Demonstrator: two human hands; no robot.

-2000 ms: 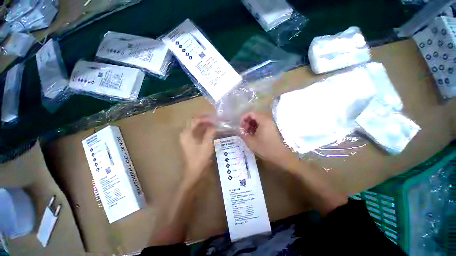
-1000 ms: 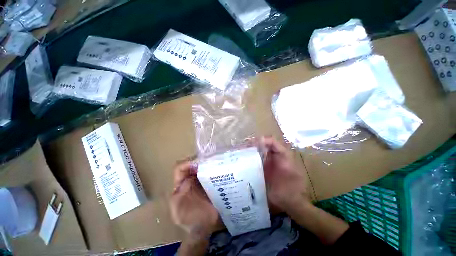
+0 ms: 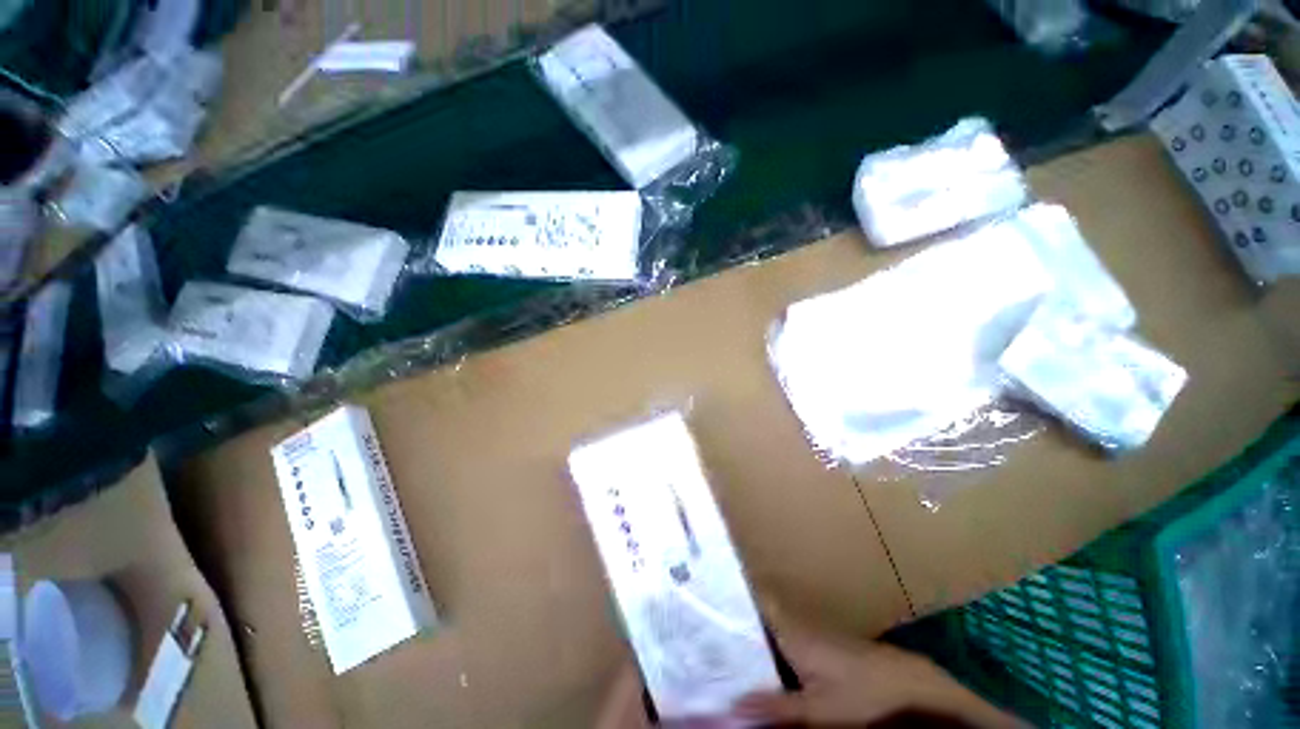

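Note:
A white retail box (image 3: pixel 670 556) with black print stands out from the front edge of the bench, its far end towards the belt. It looks glossy, with a clear film edge at its far end. My right hand (image 3: pixel 841 686) holds its near end from the right, fingers over the end. My left hand (image 3: pixel 625 704) is mostly hidden and cut off at the bottom edge, at the box's left side. An unbagged retail box (image 3: pixel 349 541) lies on the cardboard at left. A stack of poly bags (image 3: pixel 927 335) lies to the right.
Bagged boxes (image 3: pixel 542 235) lie on the dark green conveyor belt (image 3: pixel 777 114). Folded white packs (image 3: pixel 1095 378) lie on and behind the bag stack. A green crate (image 3: pixel 1069 641) is at lower right, a round white tub (image 3: pixel 79 648) at lower left, a patterned box (image 3: pixel 1233 164) at far right.
The clear bag now encloses the held box, and my hands have moved to its near end. The view has shifted. Bagged boxes on the belt have changed position.

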